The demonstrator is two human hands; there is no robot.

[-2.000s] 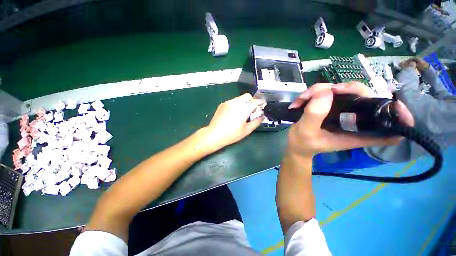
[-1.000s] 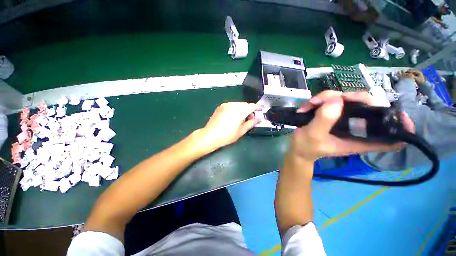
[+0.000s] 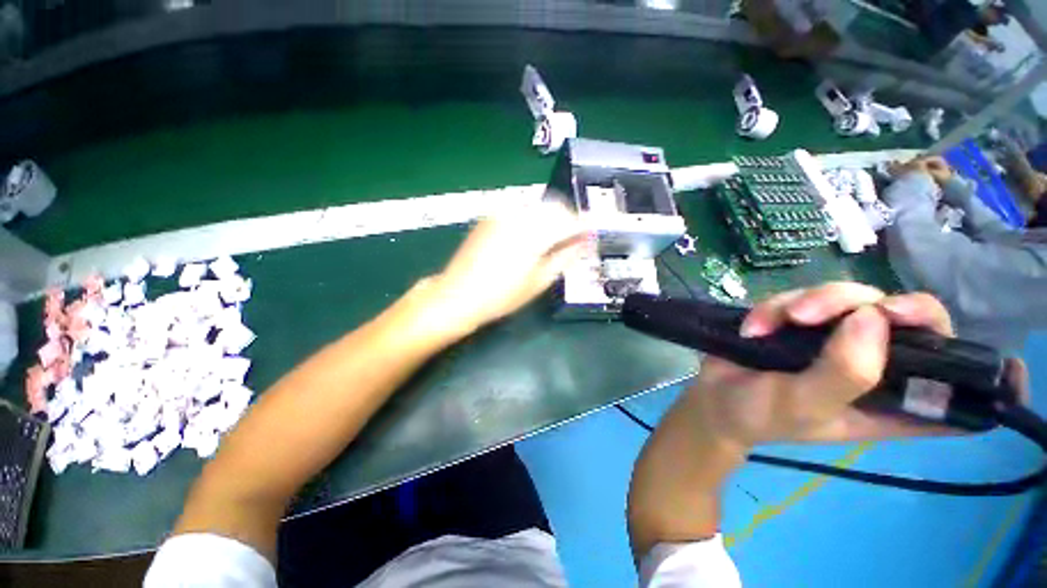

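Observation:
My right hand is closed around a black electric screwdriver. Its tip points left, beside the front of the screw feeder, and its cord runs off to the right. My left hand is blurred and overexposed. Its fingertips are at the left front of the feeder, by a whitish area; whether a small piece is between them cannot be told. A pile of small white pieces, some pink-red, lies on the green bench at left.
Circuit boards are stacked right of the feeder. White units stand on the belt beyond the pale strip. A dark tray is at far left. A person's grey sleeve is at right.
The screwdriver has moved right and down, away from my left fingers, uncovering the feeder's front. My left hand is blurred, its fingertips slightly left of before. A white unit shows more at far left.

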